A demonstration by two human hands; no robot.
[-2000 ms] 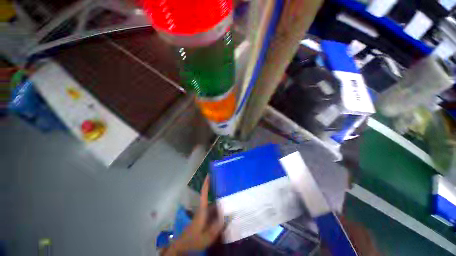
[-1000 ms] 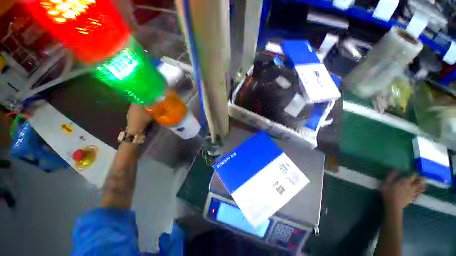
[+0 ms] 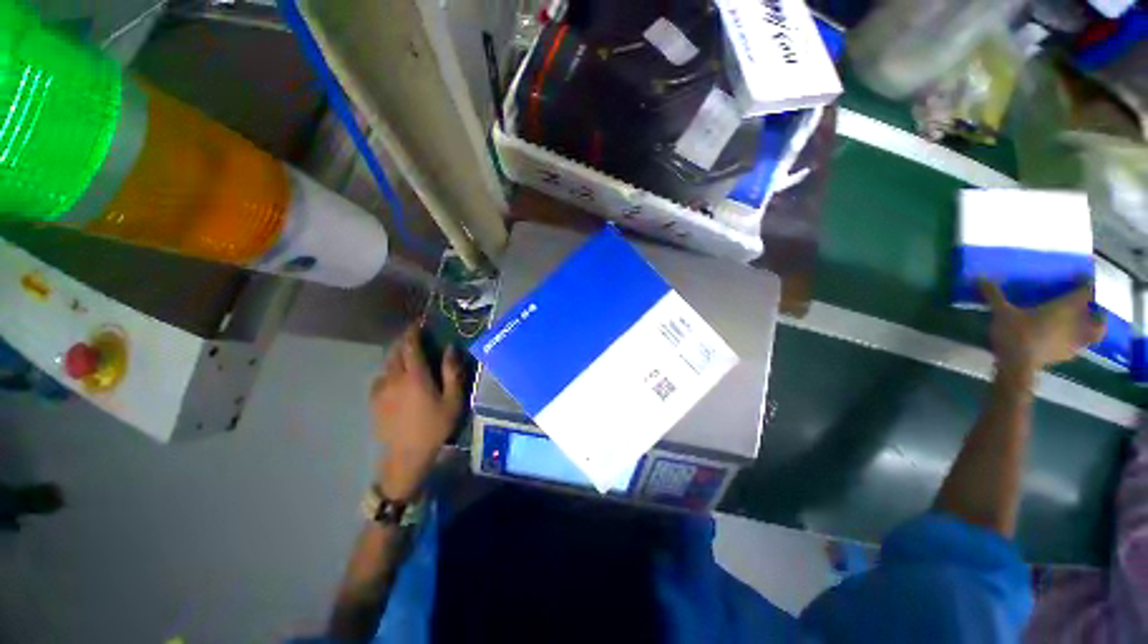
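A blue and white product box lies askew on the grey pan of the bench scale, partly over its lit display. My left hand is beside the scale's left edge, fingers apart, holding nothing. My right hand grips the near, blue edge of another product box over the green belt at the right.
A carton tray behind the scale holds black bagged items and a box with handwriting. A post and signal tower light stand at the left. An emergency stop button sits on the white conveyor frame. Another person's sleeve shows at lower right.
My left hand has come back from the brown conveyor to the scale's left side. My right hand has taken hold of a box on the belt. The view has shifted; the box remains on the scale.
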